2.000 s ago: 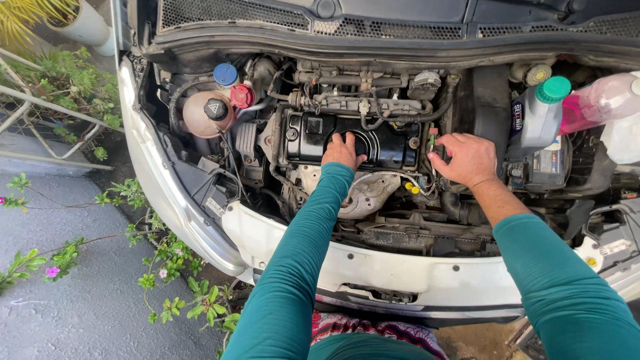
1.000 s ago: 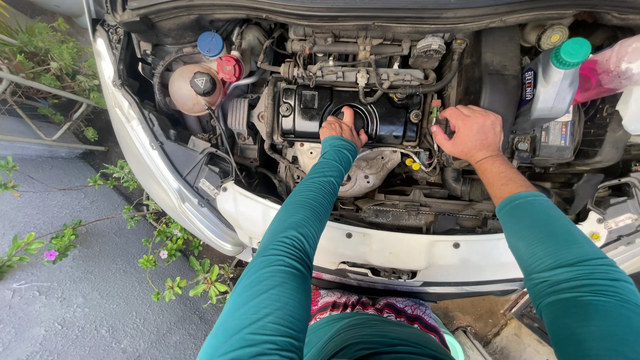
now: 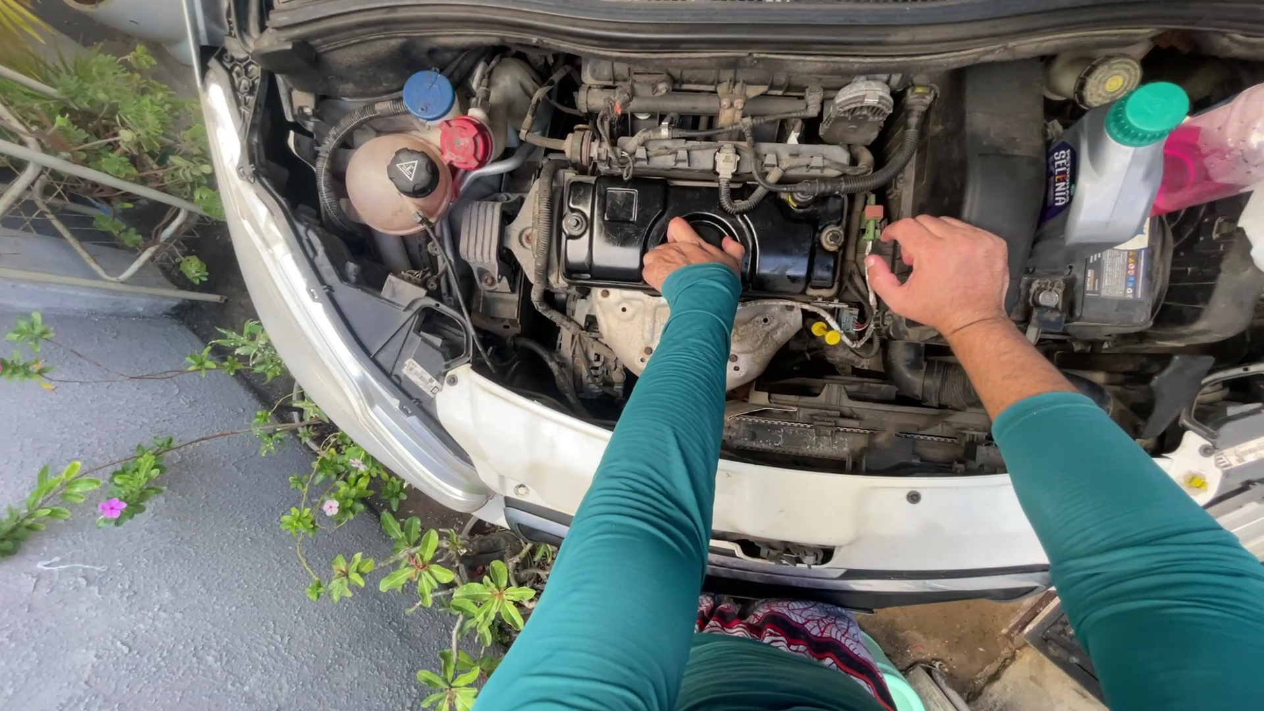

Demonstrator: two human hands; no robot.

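Note:
My left hand (image 3: 688, 255) rests on the black engine valve cover (image 3: 617, 232), its fingers bent over the round recess at the cover's middle; whether they grip anything there is hidden. To the right of the cover, my right hand (image 3: 943, 267) has its thumb and forefinger on either side of a gap, close to a small green and red connector (image 3: 872, 223). Nothing clearly shows between those fingers. Below the cover lies a metal exhaust heat shield (image 3: 632, 321), with two yellow caps (image 3: 826, 333) at its right.
At the left stand a coolant reservoir (image 3: 380, 193) with a black cap, a blue cap (image 3: 429, 95) and a red cap (image 3: 465, 142). A grey oil bottle (image 3: 1121, 178) with a green lid and a pink bottle (image 3: 1210, 148) sit by the battery (image 3: 1121, 281). The white front panel (image 3: 869, 513) crosses below.
The right thumb and forefinger were together at the connector; now they are apart, and the hand sits slightly off it. My left hand stays on the valve cover.

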